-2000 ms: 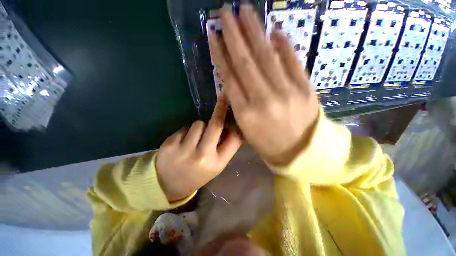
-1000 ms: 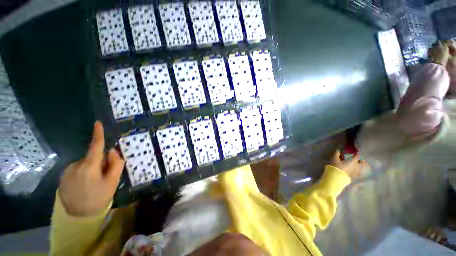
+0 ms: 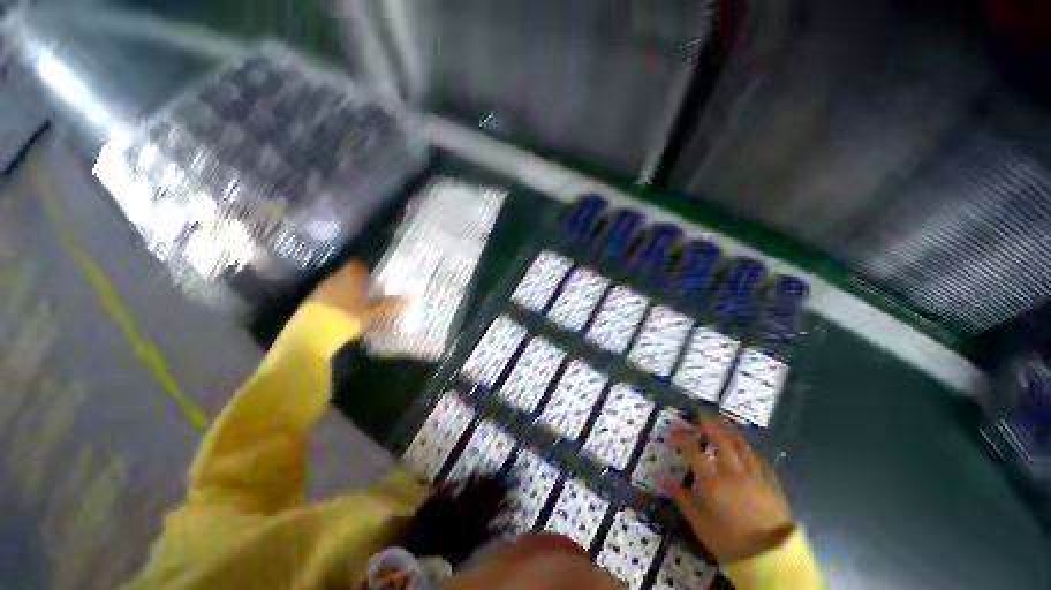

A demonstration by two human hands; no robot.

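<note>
A tray lies in front of me, with three rows of boards covered by white dotted adhesive pads and a back row of bare blue circuit boards. A white sticker sheet lies left of the tray. My left hand is at the sheet's near left edge, fingers on or just over it; blur hides whether it grips. My right hand is over the right part of the tray, fingers spread at a covered board, with nothing seen in it.
A large shiny clear plastic stack or sheet is at the back left. The dark green bench top shows right of the tray. Ridged clear trays stand beyond the bench's pale edge. A yellow line marks the floor at left.
The view has swung, bringing the blue row and sticker sheet into sight. My left hand has moved from the tray edge to the sheet. My right hand has come from off the bench onto the tray.
</note>
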